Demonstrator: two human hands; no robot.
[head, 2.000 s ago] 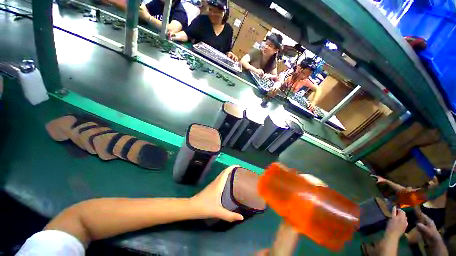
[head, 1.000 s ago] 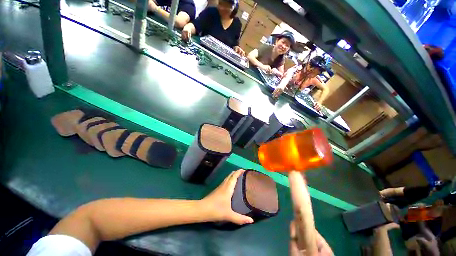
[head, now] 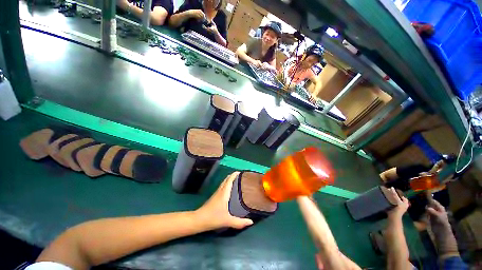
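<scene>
My left hand [head: 221, 207] grips a grey speaker cabinet [head: 240, 201] with a wood-grain top, tilted on the bench. My right hand [head: 335, 259], low and partly cut off by the bottom edge, holds the pale handle of the orange mallet [head: 297, 174]. The mallet head is at the right edge of the cabinet's top; contact is unclear. Another cabinet [head: 198, 161] with a brown top stands upright just behind. Overlapping brown and black loose panels [head: 92, 157] lie fanned at the left.
Several finished cabinets [head: 248, 121] stand on the shiny belt [head: 142, 89] beyond the green rail [head: 111, 125]. A white bottle [head: 7, 99] is at the left post. At right, a neighbour's hands hold a grey cabinet [head: 370, 203] and an orange mallet [head: 424, 182]. Workers sit opposite.
The view has shifted, so things sit further left. The mallet head has moved closer to the held cabinet's top. At right, the neighbour's hand is now on the cabinet's end.
</scene>
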